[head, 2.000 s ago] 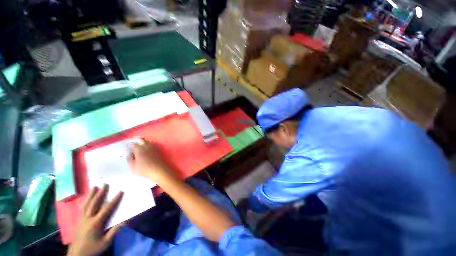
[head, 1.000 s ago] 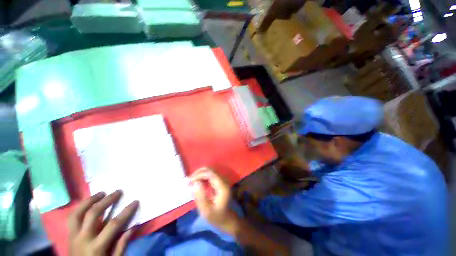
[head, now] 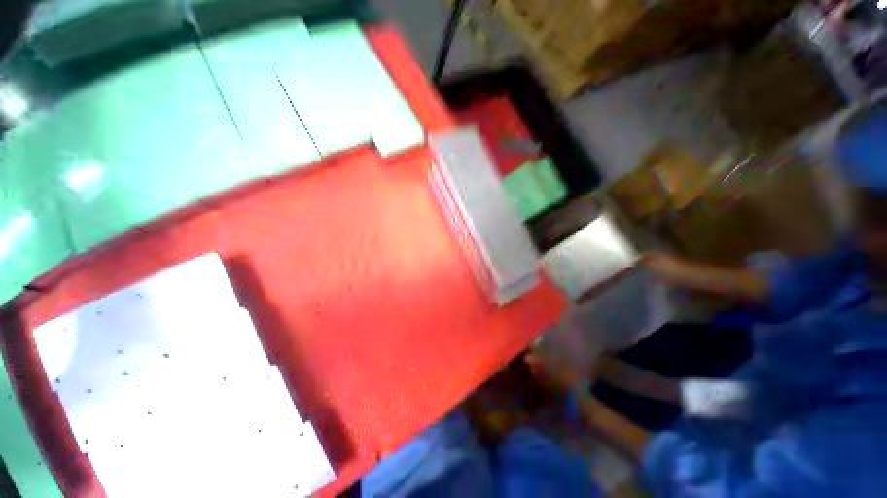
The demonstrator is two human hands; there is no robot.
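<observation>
Several white-looking rectangular sheets or covered plates with tiny holes lie close together on the red foam mat, at lower left. Their right edge is stepped. Green-topped covered plates line the mat's far side and run down its left edge. A stack of bare grey plates with layered edges stands at the mat's right side. I cannot make out my left hand or my right hand; blue clothing shows at the bottom edge. The frame is blurred.
Another person in blue is at the right, with hands at a pale-topped, box-like block beside the mat's right corner. A black-edged tray with red and green inside lies beyond the grey stack. Cardboard boxes stand at the top right.
The view has moved closer and shifted right. Both my hands have left the picture. The other person has turned towards the mat, with the pale block now showing at their hands.
</observation>
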